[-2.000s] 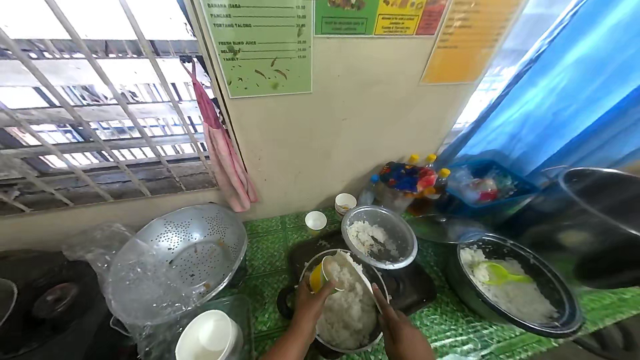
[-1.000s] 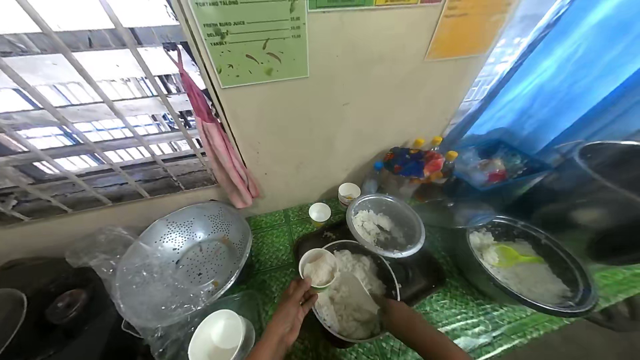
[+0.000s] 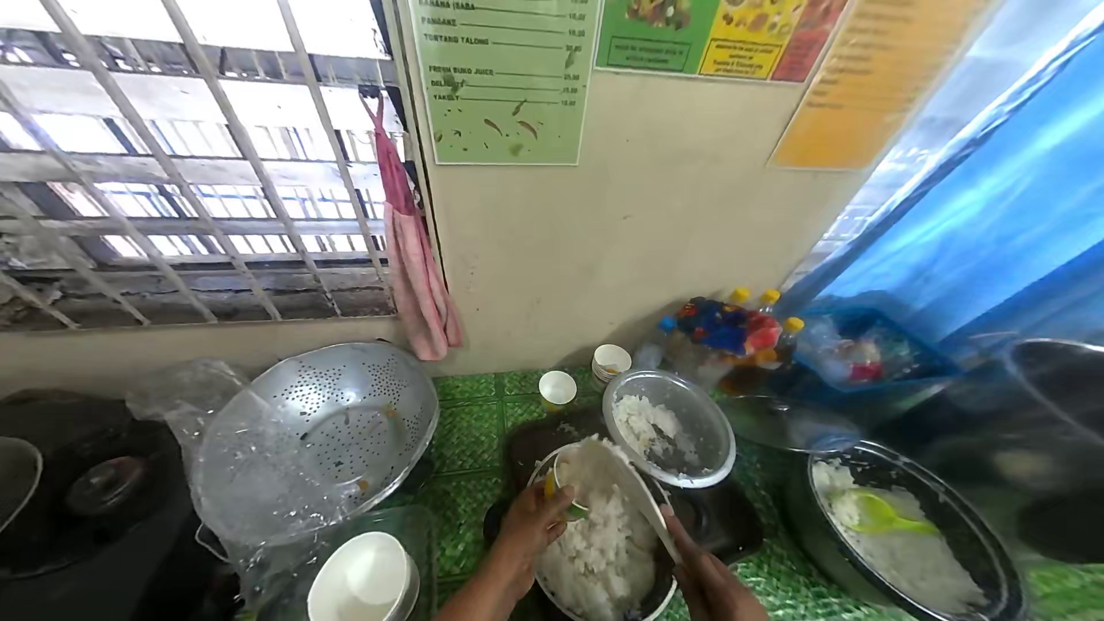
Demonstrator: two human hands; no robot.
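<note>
My left hand holds a small paper cup, tilted over a pot of cooked rice. In my right hand is a white rice paddle, its rice-covered blade at the cup's mouth. Just behind the pot sits a metal bowl with some rice in it. A small cup and a short stack of cups stand near the wall. At the right, a larger pot holds rice and a lime-green spoon.
Left of the pot are a metal colander partly under clear plastic, and white bowls. Bottles and a blue basket stand by the wall. A dark stove is far left; a large blurred metal pot is far right.
The cup in my left hand was more upright with rice showing in it one second ago; now it is tilted over the rice. The paddle has risen from the rice to the cup's mouth.
</note>
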